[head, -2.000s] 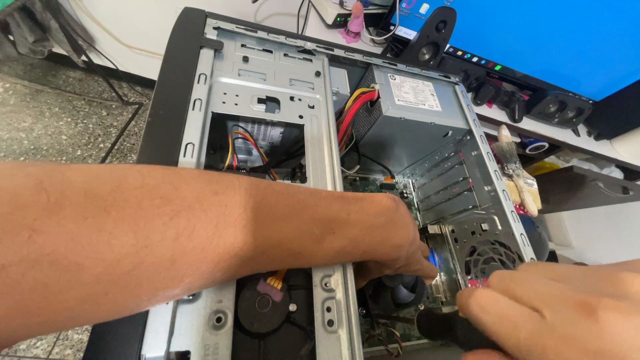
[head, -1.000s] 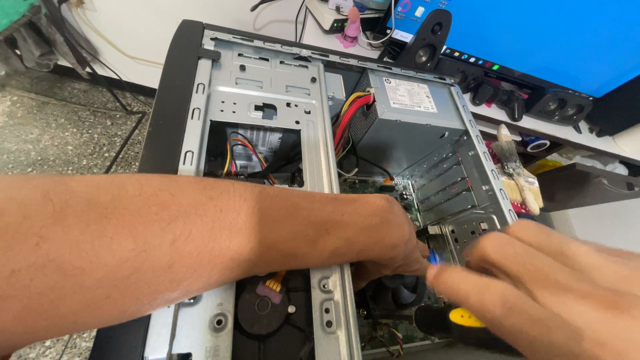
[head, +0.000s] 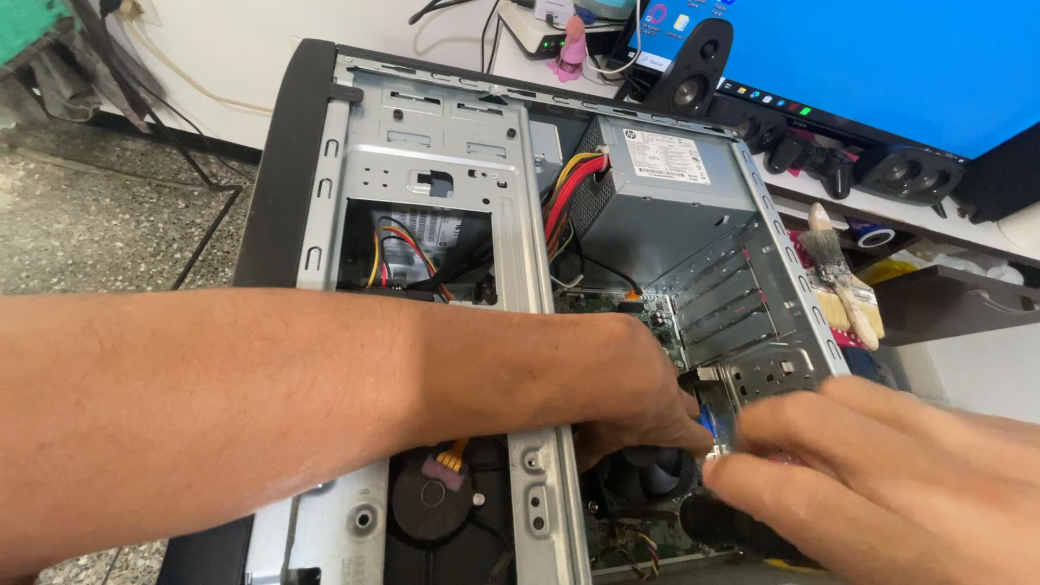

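Observation:
My left hand (head: 642, 390) reaches across the steel frame of an open desktop computer case (head: 540, 244) and down inside it, its fingertips beside a blue connector (head: 707, 421) near the rear wall. Whether its fingers grip that part is hidden. At the lower right, my right hand (head: 845, 479) is blurred, its fingertips close to the left ones. A dark object (head: 711, 516), partly covered, lies below it; its hold on this is unclear. Under the left hand are a dark cooling fan (head: 654, 475) and a green motherboard (head: 605, 305).
A power supply (head: 674, 175) with red and yellow cables (head: 573, 191) fills the case's upper right. A hard drive (head: 431, 496) sits low in the case. Brushes (head: 845, 284) hang over the shelf edge at right. A monitor (head: 853, 73), speakers (head: 691, 73) and game controllers (head: 812, 162) stand behind.
My right hand has shifted about beside the left fingertips. The yellow-marked dark object under it showed more plainly one second ago. My left hand stays inside the case.

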